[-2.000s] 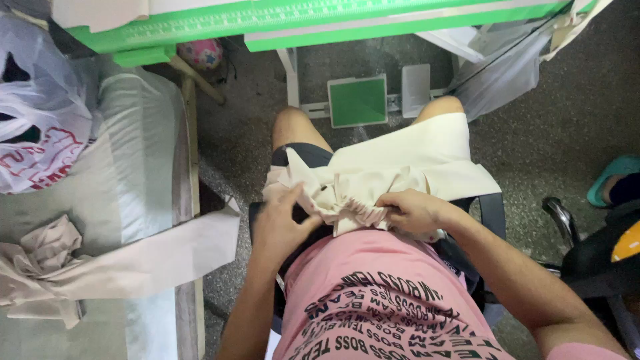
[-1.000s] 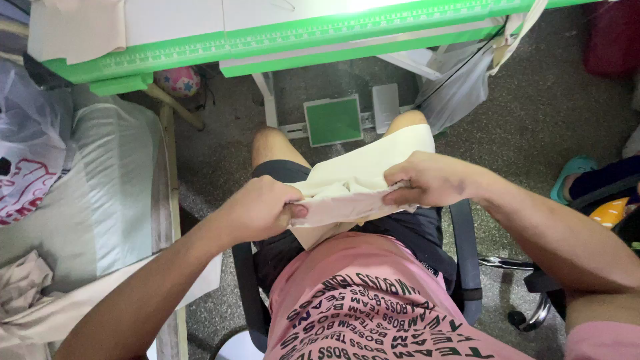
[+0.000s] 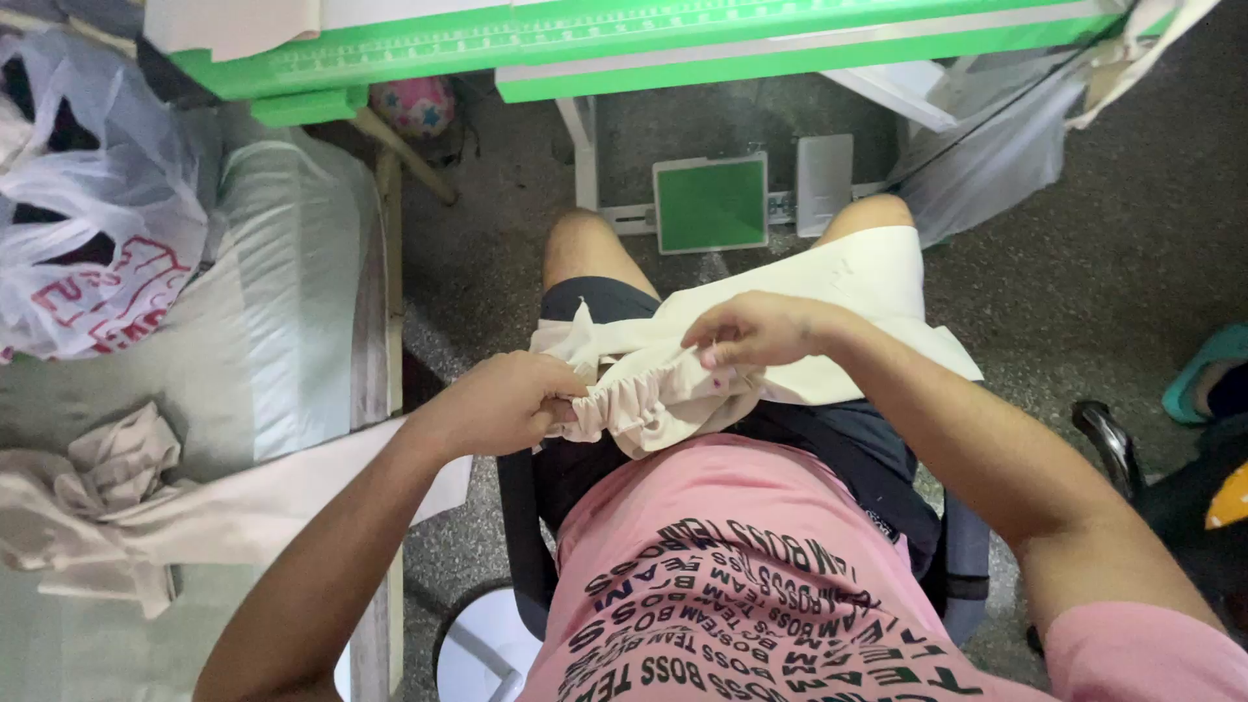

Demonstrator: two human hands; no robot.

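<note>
Over my lap lies cream fabric (image 3: pixel 838 283), with a gathered, ruffled band (image 3: pixel 639 400) bunched nearest my waist. My left hand (image 3: pixel 512 400) pinches the left end of this band between thumb and fingers. At the band's right part, my right hand (image 3: pixel 756 336) has its fingers curled over the cloth, thumb and fingertips against it; how firmly it grips is hard to see. A pointed flap of the cloth stands up between the hands. The flat part of the cream fabric spreads over my right thigh.
A green-edged table (image 3: pixel 624 49) with ruler marks crosses ahead, above a green pedal (image 3: pixel 712 203). At left, a bed or cushion (image 3: pixel 292 253) holds a plastic bag (image 3: pixel 97 214) and beige cloth (image 3: pixel 127 458). Another person's foot in a teal sandal (image 3: pixel 1204 375) is at far right.
One second ago both hands held the cloth stretched between two fists. Now the band is bunched and slack, and my right hand has loosened its fist.
</note>
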